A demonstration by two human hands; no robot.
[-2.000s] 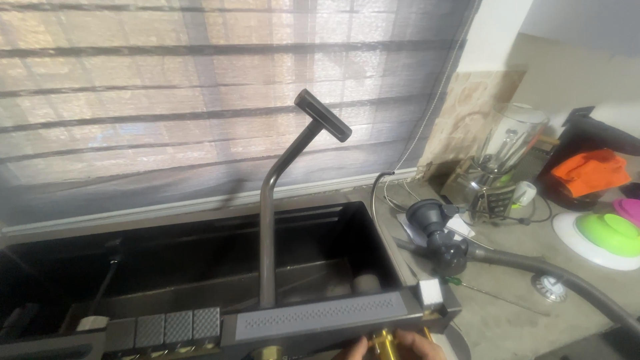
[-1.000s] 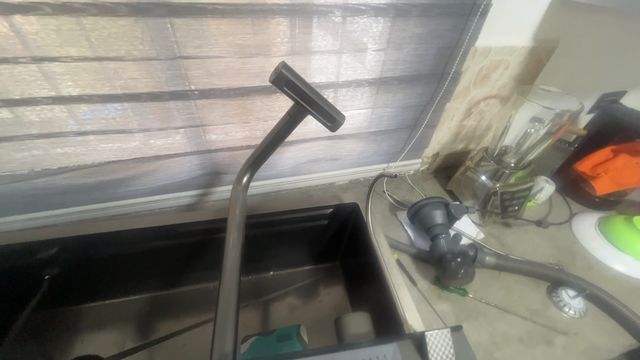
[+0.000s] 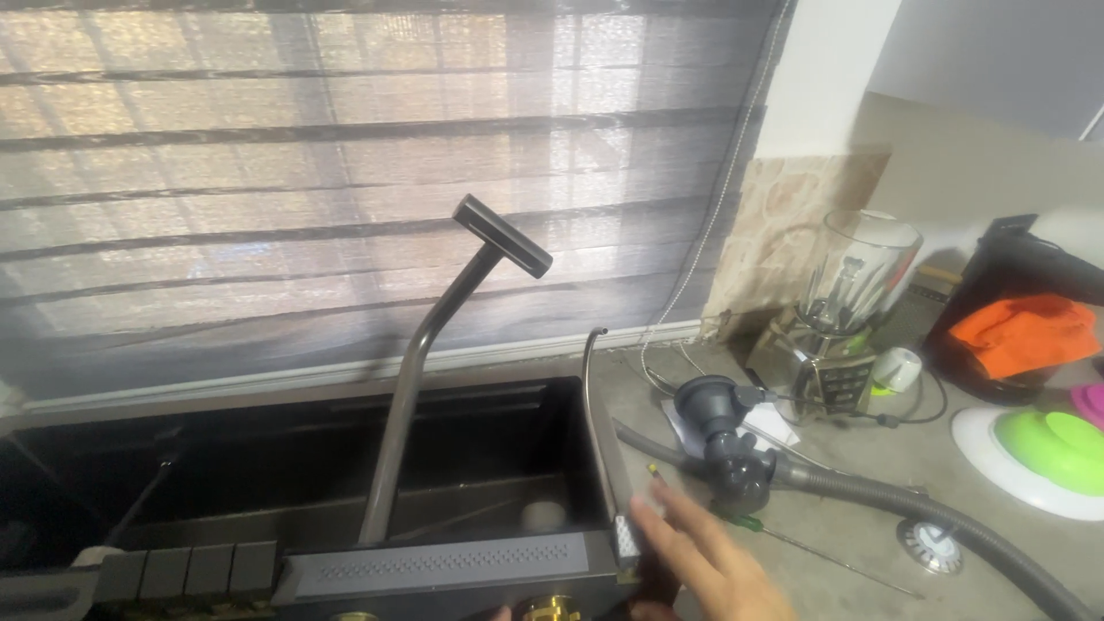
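My right hand is at the right end of the dark faucet panel, its fingers spread beside the small white patterned block at the corner. Of my left hand only a fingertip shows at the bottom edge, close to a brass nut under the panel; the rest is hidden. A dark metal spout with a crosswise head rises from behind the panel. Several dark square keys line the panel's left part. Behind it lies the black sink basin.
Right of the basin, a grey drain trap with a corrugated hose, a green-handled screwdriver and a sink strainer lie on the counter. Farther back stand a blender, an orange cloth and a green bowl.
The panel with its keys is back in view after being mostly out of frame one second ago. My right hand, earlier at the brass fitting below the panel, is now at the panel's right end.
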